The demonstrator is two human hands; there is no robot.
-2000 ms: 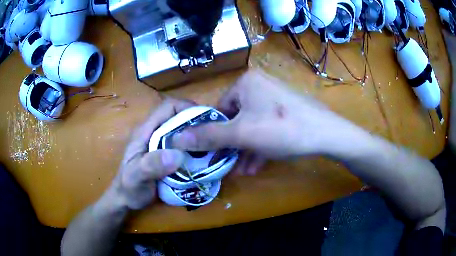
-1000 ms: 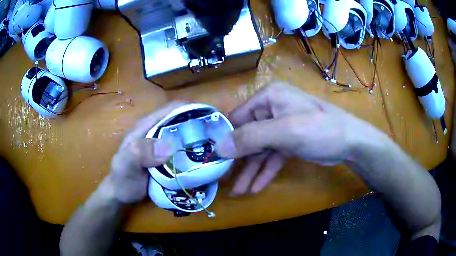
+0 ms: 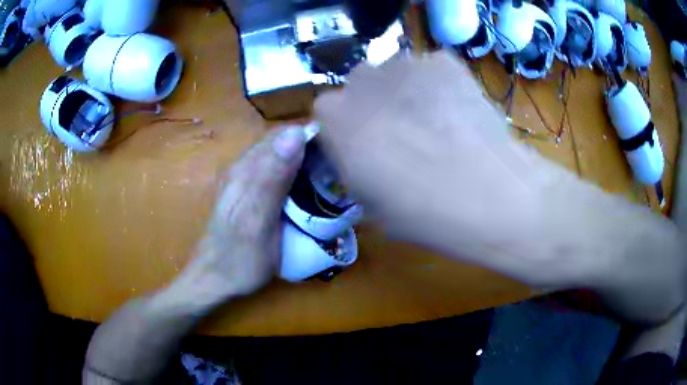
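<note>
A white camera housing (image 3: 320, 218) stands tilted near the middle of the bench, its dark opening partly hidden by my right hand. Its lower white cup (image 3: 307, 254) shows small parts inside. My left hand (image 3: 252, 207) holds the housing from the left, with the thumb at its top edge. My right hand (image 3: 407, 143) is blurred and lies over the housing's upper right, in front of the screw feeder (image 3: 280, 64). Its fingertips are hidden, so I cannot tell if it grips anything. The dark screwdriver (image 3: 379, 15) is at the top edge, beside the feeder.
White housings (image 3: 134, 66) lie at the upper left, one open with thin wires (image 3: 162, 120). A row of open white heads (image 3: 533, 45) with trailing wires stands at the upper right. A joined white unit with a black band (image 3: 638, 134) lies at the far right.
My left hand has turned the housing, so its opening now faces right. My right hand has moved up and left from beside the housing to over its top. The view has shifted slightly.
</note>
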